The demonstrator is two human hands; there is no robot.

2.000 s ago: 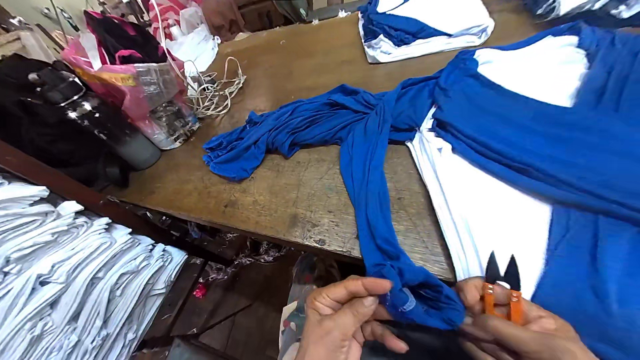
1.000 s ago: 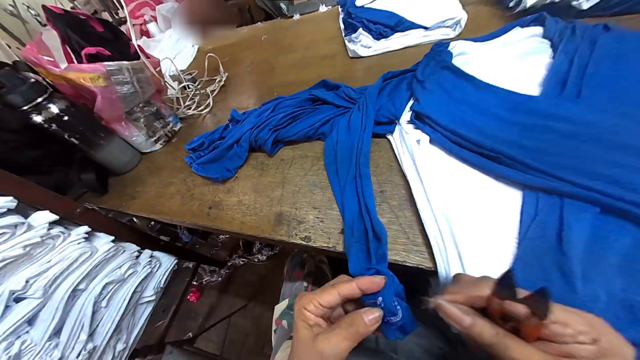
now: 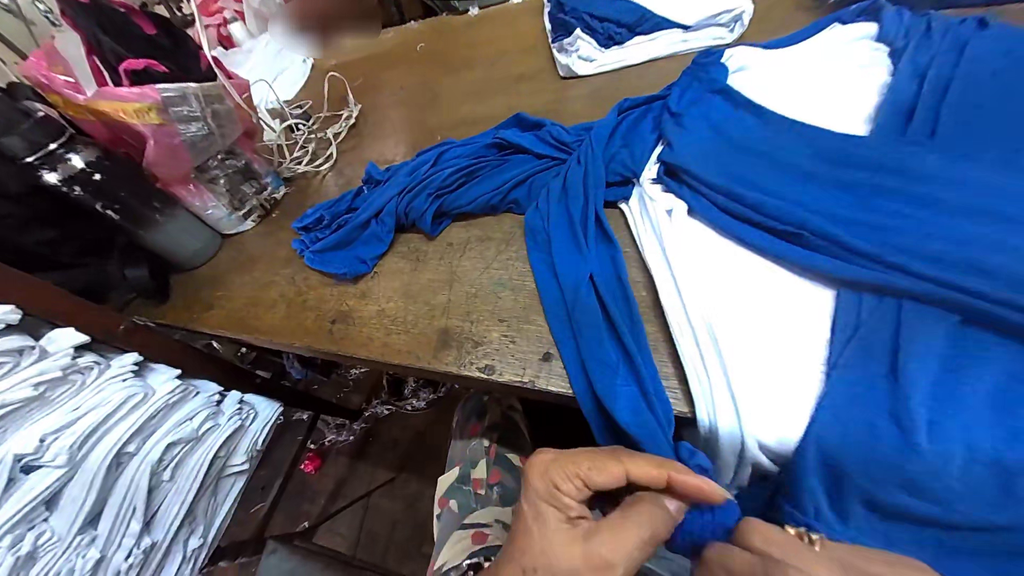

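My left hand (image 3: 596, 508), at the bottom centre, pinches the end of a long blue fabric strip (image 3: 596, 312) between thumb and index finger. Close against that bunched end is my right hand (image 3: 788, 552), fingers curled and partly cut off by the lower edge; a ring or other gold-coloured item shows at its fingers. What the right hand grips is not clear, and no snips show. The strip hangs over the table edge from blue and white garments (image 3: 760, 320) spread at the right. Another bunched blue part (image 3: 448, 184) lies leftward across the wooden table (image 3: 456, 312).
White folded fabric pieces (image 3: 120, 456) are stacked at lower left. A dark bottle (image 3: 128, 200), a pink plastic bag (image 3: 144, 120) and white cord (image 3: 312, 132) sit at the table's left end. A blue and white folded garment (image 3: 648, 32) lies at the far side.
The orange-handled snips seen in the right hand in both earlier frames no longer show. My right hand has moved in toward the left hand and lower in view.
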